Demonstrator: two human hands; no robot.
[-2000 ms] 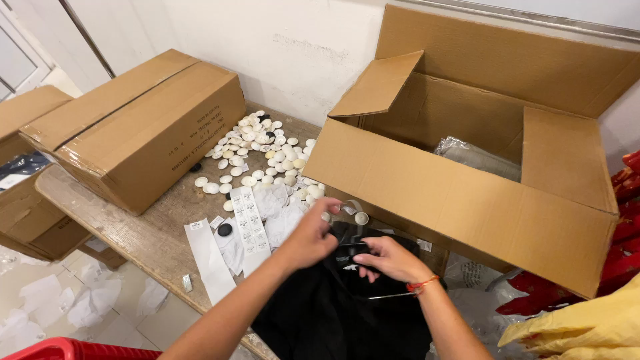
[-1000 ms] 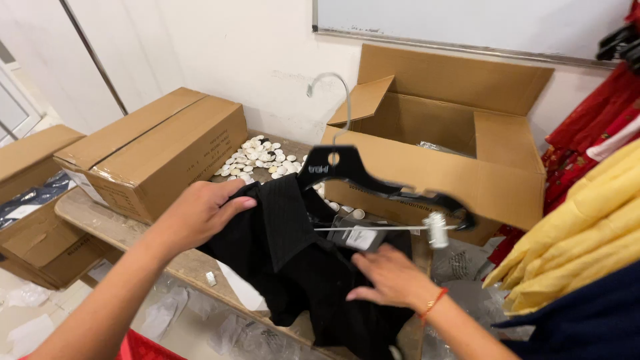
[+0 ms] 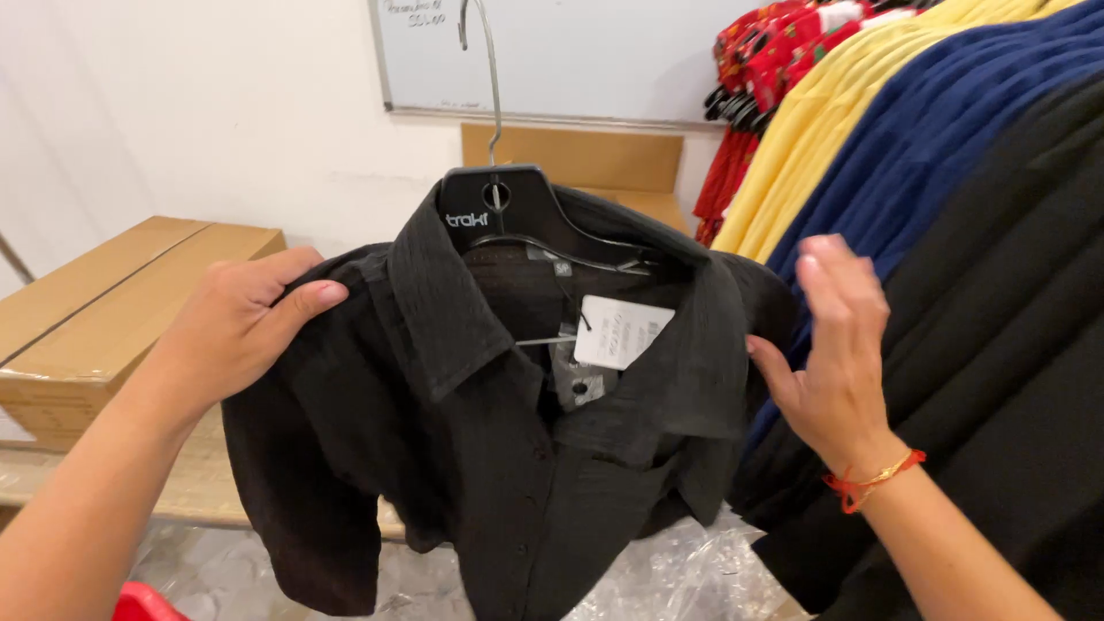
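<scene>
A black collared shirt (image 3: 492, 483) hangs upright in front of me on a black plastic hanger (image 3: 526, 207) with a metal hook. My left hand (image 3: 250, 323) grips the shirt's shoulder at the left, thumb on top of the cloth. At the opposite shoulder, my right hand (image 3: 819, 345) has its fingers raised and apart, slightly blurred, with the thumb close to or touching the cloth. A white hang tag (image 3: 623, 332) bearing print lies inside the open collar, over a grey tag (image 3: 582, 379).
Yellow (image 3: 811, 112), navy (image 3: 914, 129) and black garments (image 3: 1000, 285) hang in a row at the right, beside red patterned ones (image 3: 776, 52). A closed carton (image 3: 112, 302) sits on the table at the left. Behind the shirt are another carton (image 3: 586, 155) and a whiteboard (image 3: 561, 60). Clear plastic (image 3: 699, 569) lies below.
The hanger, tilted and partly outside the shirt one second ago, now sits inside its collar. The shirt has come upright and the right hand has moved to its shoulder. The view has risen.
</scene>
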